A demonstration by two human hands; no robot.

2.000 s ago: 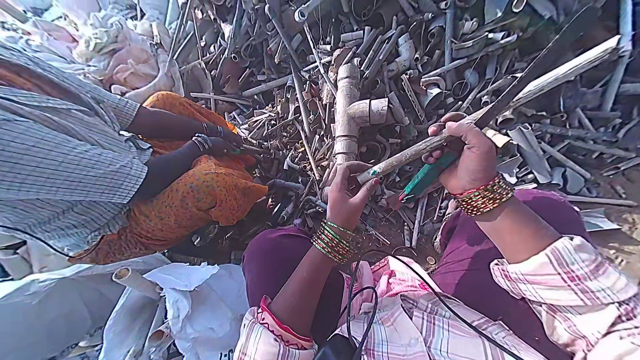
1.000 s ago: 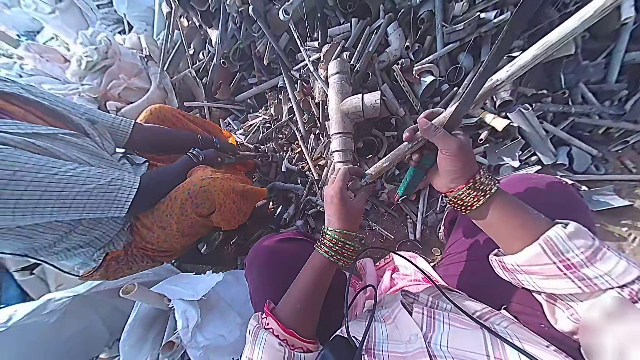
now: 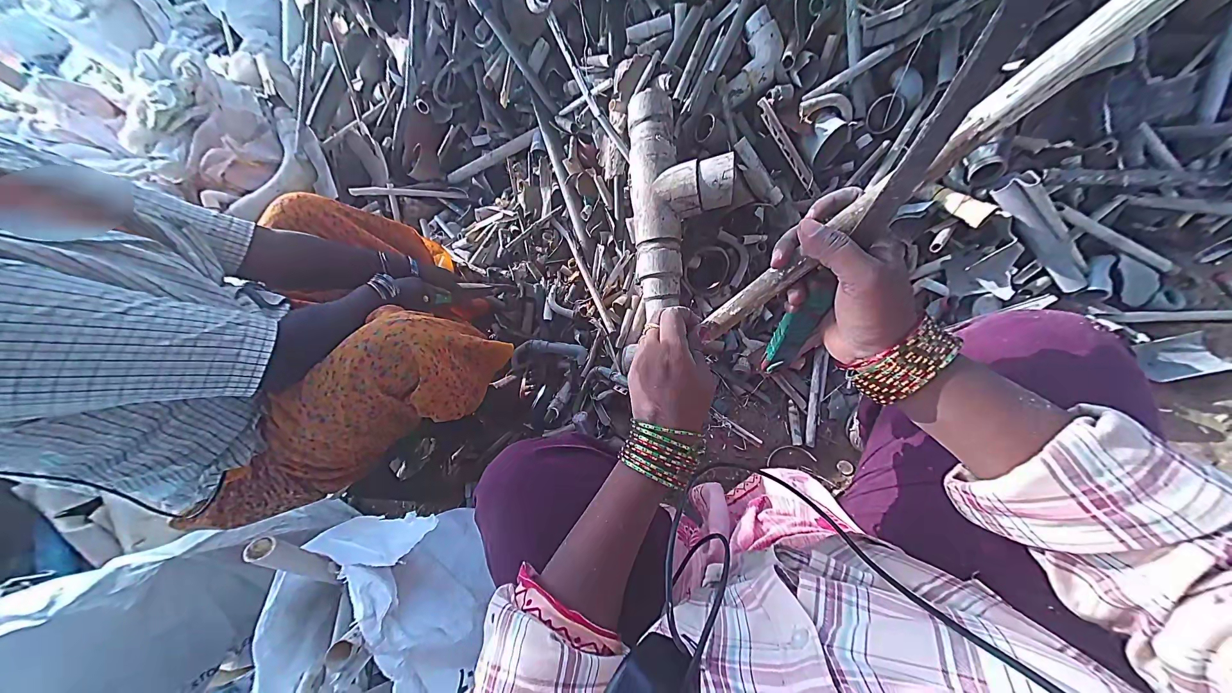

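My left hand [image 3: 671,375], with green bangles, is closed at the lower end of a dirty white plastic pipe with a tee branch [image 3: 656,212]. Its thumb is beside the near end of a long pale stick [image 3: 1020,91]; whether they touch is unclear. My right hand [image 3: 861,279] is closed around the stick together with the green handle [image 3: 799,325] of a long, dark-bladed tool. The blade [image 3: 953,106] slants up to the right, lying against the stick. Its far end is out of view, and fingers hide part of the handle.
A heap of broken pipes and fittings [image 3: 1039,221] spreads ahead and to the right. Another person in a checked shirt [image 3: 125,337] and orange cloth [image 3: 375,385] sits close on the left. White sacks [image 3: 423,597] and a pipe piece [image 3: 289,558] lie lower left.
The stick and blade slant more steeply than two seconds ago. My left fingers, earlier extended at the stick's near end, are now more curled at the pipe's lower end.
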